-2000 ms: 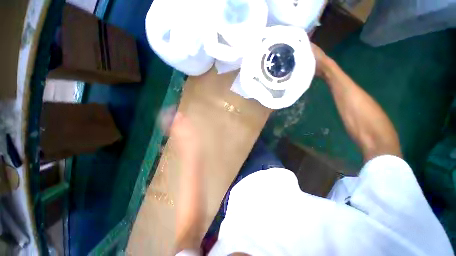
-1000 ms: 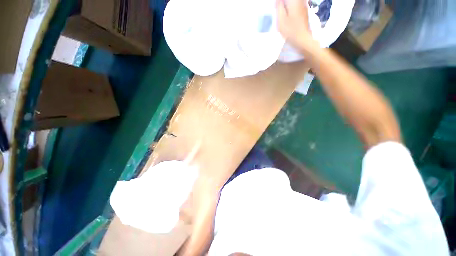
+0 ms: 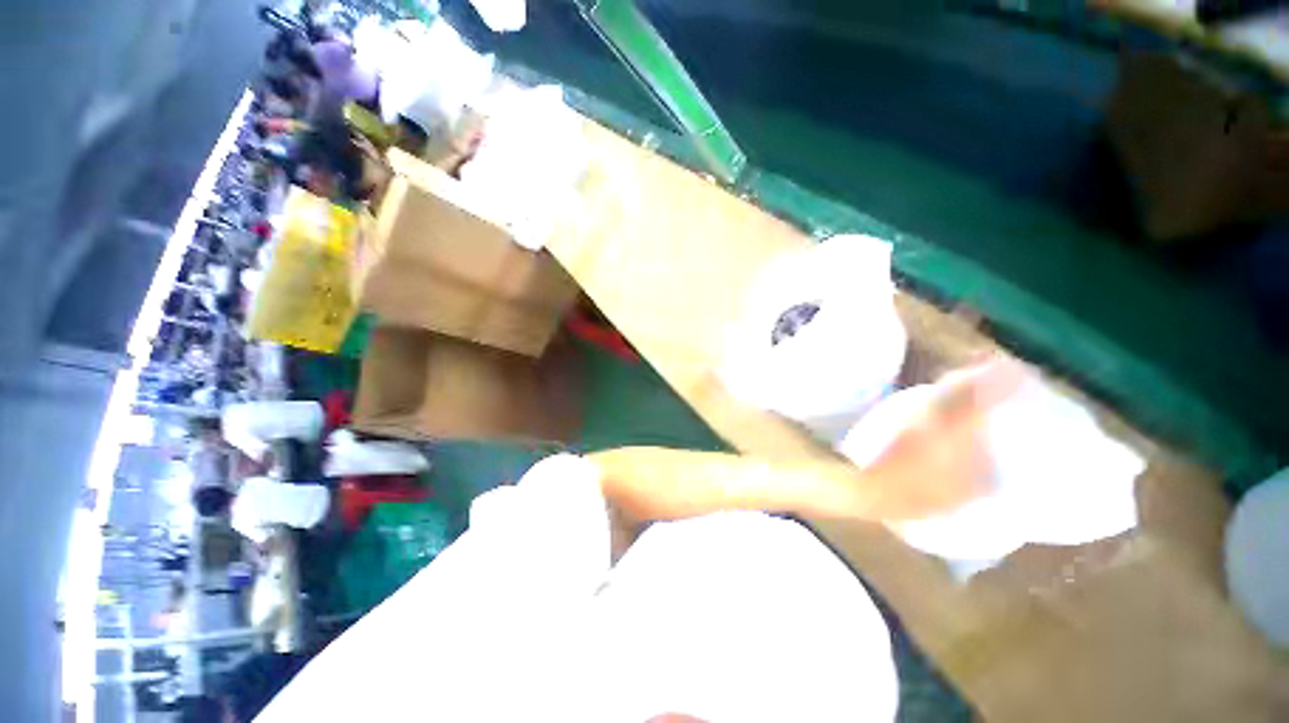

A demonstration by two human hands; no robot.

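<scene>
A white wrapped unit (image 3: 820, 339) with a dark round centre sits on the brown cardboard strip (image 3: 664, 240). A second white wrapped unit (image 3: 1067, 473) lies against it on the right. My left hand (image 3: 940, 445) reaches across from the left and is closed over the second unit's near left side; it is blurred and overexposed, so the fingers are hard to make out. My right hand is not in view. A pale round thing (image 3: 1265, 558) is cut off by the right edge.
More white bundles (image 3: 530, 163) lie at the strip's far end. Open brown cartons (image 3: 467, 254) stand left of the strip, beside a yellow box (image 3: 304, 269). A green metal rail (image 3: 990, 318) runs along the strip's far side. A crowded workshop shows at the left.
The view has swung to the left, showing the other end of the strip and the workshop. My right hand has left the picture. My left hand now lies over a wrapped unit beside another.
</scene>
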